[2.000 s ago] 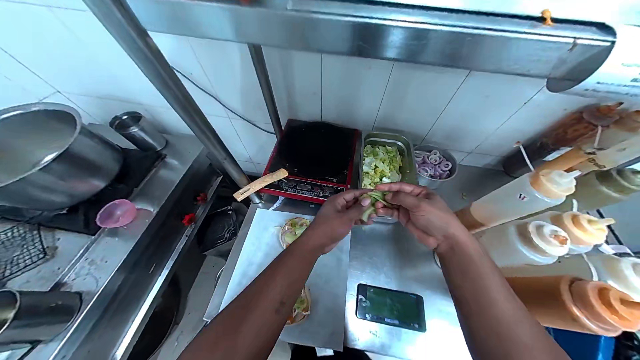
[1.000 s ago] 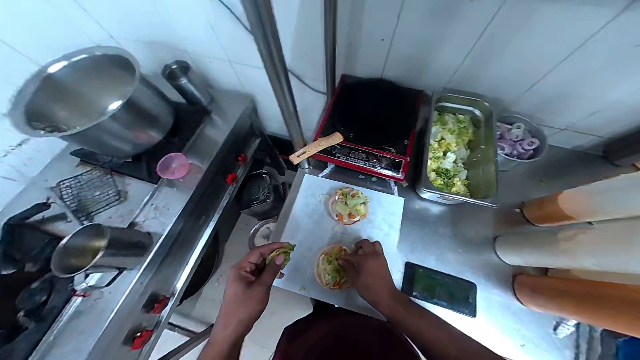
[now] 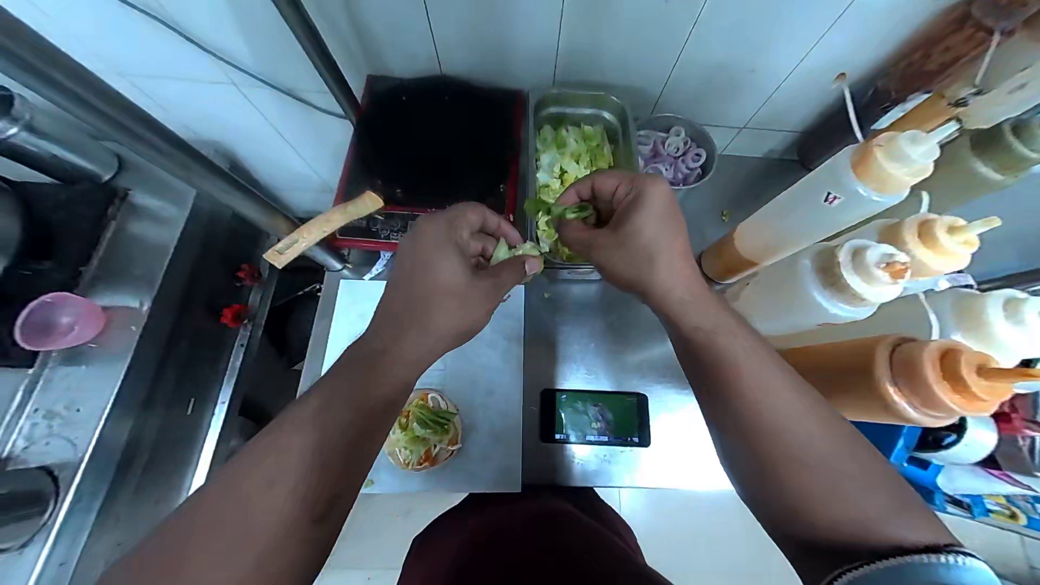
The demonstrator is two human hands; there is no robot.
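Note:
My left hand (image 3: 459, 280) pinches pale green lettuce pieces (image 3: 512, 252) between thumb and fingers, just in front of a steel pan (image 3: 621, 122) of chopped lettuce (image 3: 581, 150). Over the front part of that pan, my right hand (image 3: 630, 227) grips green lettuce shreds (image 3: 573, 211). One round flatbread base (image 3: 424, 431) topped with shredded lettuce and orange bits lies on the white board (image 3: 496, 406), near its front edge. My left hand and forearm cover the board's back part, so the second topped base is hidden.
Sliced onion rings (image 3: 674, 154) fill a steel bowl right of the pan. Sauce bottles (image 3: 918, 374) crowd the right side. A phone (image 3: 595, 418) lies on the steel counter. An induction cooktop (image 3: 443, 146) stands at the back, a wooden piece (image 3: 325, 229) at its corner. Left is a stove counter with a pink bowl (image 3: 59, 321).
My right hand has moved from the nearer topped base to the lettuce pan. My left hand, holding lettuce, has come from the board's left side toward the pan. The view has shifted right.

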